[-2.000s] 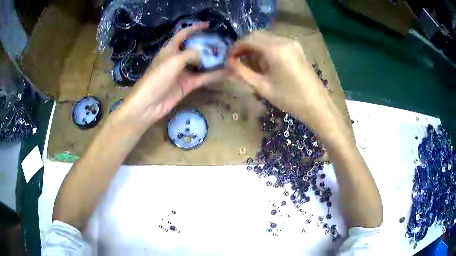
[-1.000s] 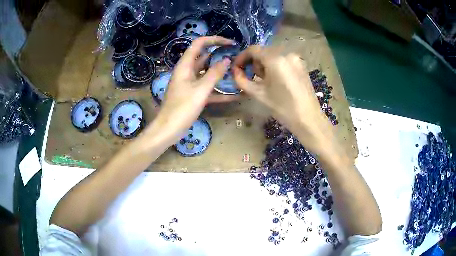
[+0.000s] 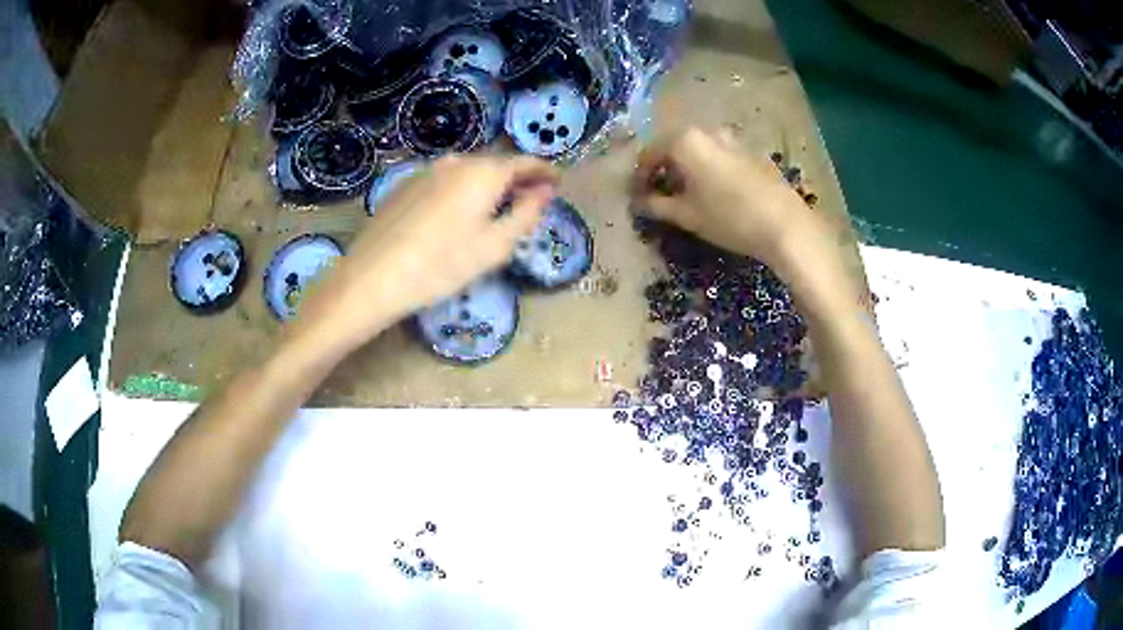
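Note:
A pale blue-white dial housing [image 3: 560,246] with a dark rim lies on the cardboard sheet, beside and partly over another housing [image 3: 470,322]. My left hand [image 3: 474,215] is blurred at its left edge; whether the fingers grip it cannot be told. My right hand [image 3: 702,185] is above the top of the heap of small dark inserts [image 3: 727,345], fingers bent together; what is between them is unclear. More housings lie at left [image 3: 207,271] and partly behind my left forearm [image 3: 302,273].
A clear plastic bag [image 3: 616,37] holds black discs at the far side, with a pale housing [image 3: 546,119] at its opening. Stray inserts [image 3: 421,556] lie on the white sheet [image 3: 333,492]. A bluer parts pile [image 3: 1069,455] is at far right, a carton [image 3: 136,111] at upper left.
My hands have moved apart; my right hand moved right. The housing they were working on now lies lower, on the cardboard sheet. A pale housing at the bag's opening is now uncovered.

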